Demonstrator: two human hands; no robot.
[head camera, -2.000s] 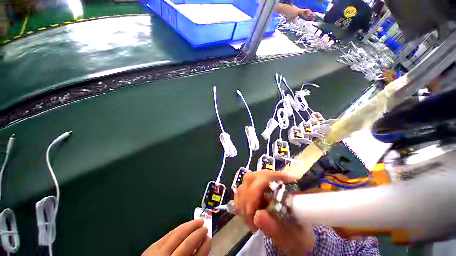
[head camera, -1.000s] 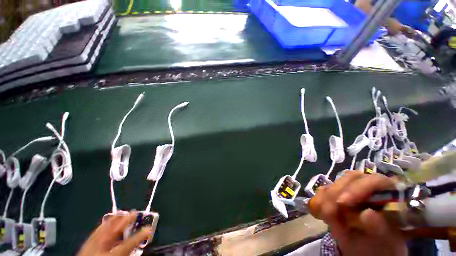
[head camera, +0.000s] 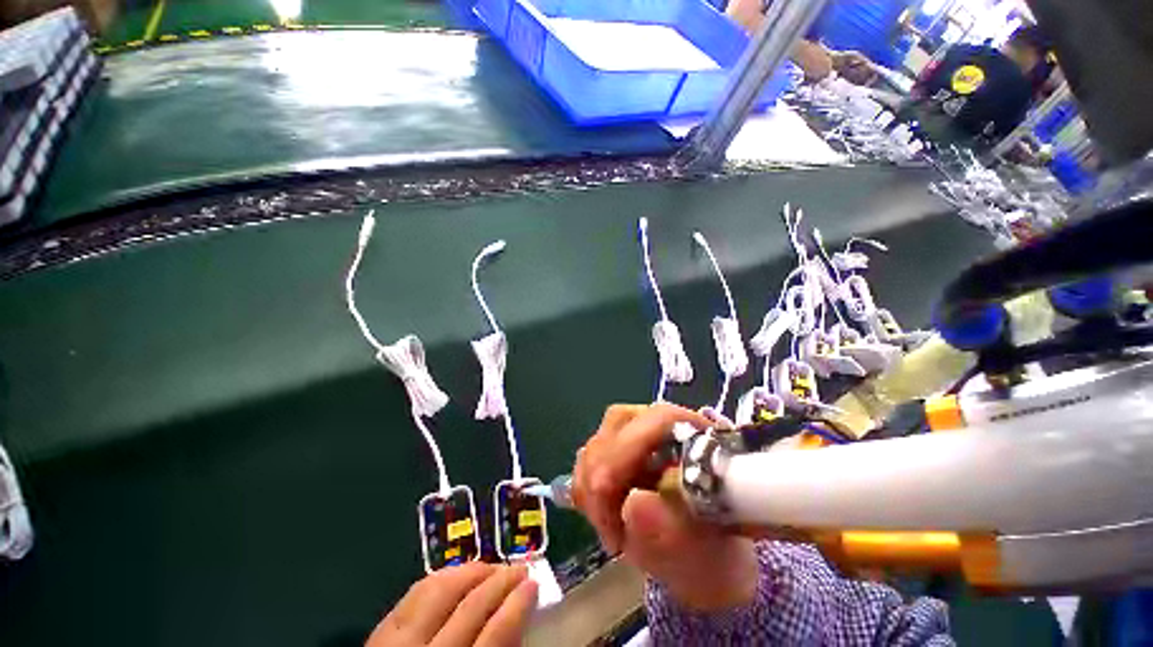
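My right hand (head camera: 651, 499) grips the glue dispensing gun (head camera: 885, 487), a thick white arm with orange-yellow metal parts. Its pale dispensing nozzle (head camera: 546, 494) points left, with the tip at the upper right of an open power adapter (head camera: 521, 521). A second open adapter (head camera: 449, 528) lies just to the left. Both shells are white, dark inside, with yellow blocks. My left hand (head camera: 462, 609) is at their lower ends, fingertips by a white flap (head camera: 544, 581); its exact grip cannot be told. A white cable with a folded hank (head camera: 491, 377) runs up from the right adapter.
More adapters (head camera: 797, 379) with cables lie on the dark green belt (head camera: 253, 442) to the right, partly behind the gun. A pale edge rail (head camera: 613, 607) runs along the near side. Beyond are a metal post (head camera: 759, 89), a blue bin (head camera: 607, 89), stacked trays (head camera: 44, 114) and another person (head camera: 980, 95).
The view has swung back rightward since one second ago. Two adapters from the left now lie together by my left hand. The gun's nozzle is at the right one, away from the earlier adapter.
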